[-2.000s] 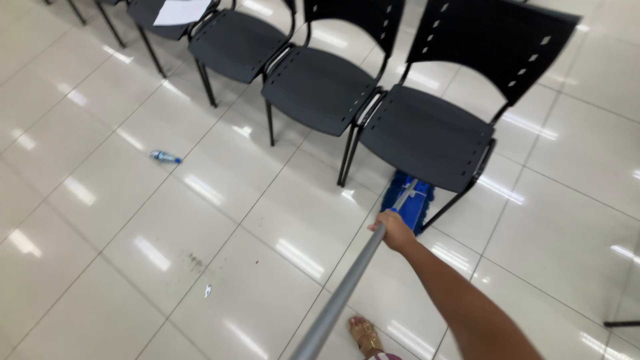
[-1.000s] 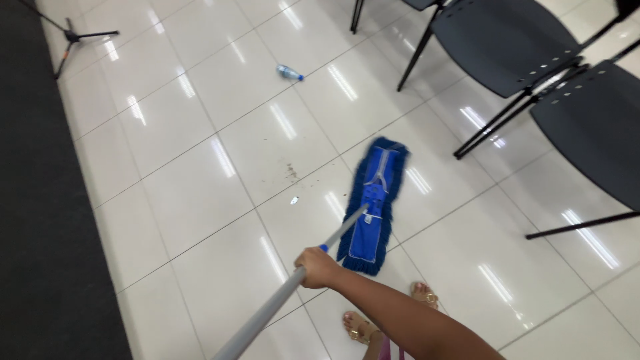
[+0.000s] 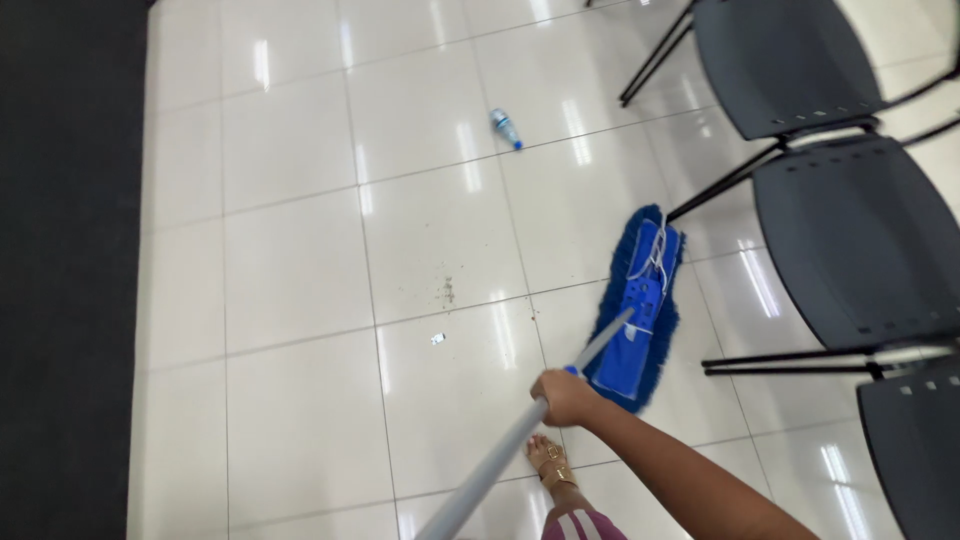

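My right hand point(image 3: 566, 397) is closed around the grey pole point(image 3: 491, 465) of a dust mop, just below a blue collar. The pole runs from the bottom edge up to the blue mop head point(image 3: 637, 307), which lies flat on the tiles with its far end touching or very close to a chair leg. Left of the mop, dark crumbs of dirt point(image 3: 448, 289) and a small whitish scrap point(image 3: 438, 339) lie on the floor. Farther off, a clear plastic bottle point(image 3: 505, 129) with a blue cap lies on its side. My left hand is out of view.
Linked dark chairs point(image 3: 847, 240) line the right side, their black legs point(image 3: 724, 184) reaching toward the mop. A dark surface point(image 3: 67, 270) borders the glossy tiled floor point(image 3: 300, 285) at left. My sandaled foot point(image 3: 555, 461) stands near the pole.
The mop head was partly under a chair two seconds ago, then away from the chairs; now it lies beside a chair leg. My right hand keeps its hold on the pole. The view has swung left.
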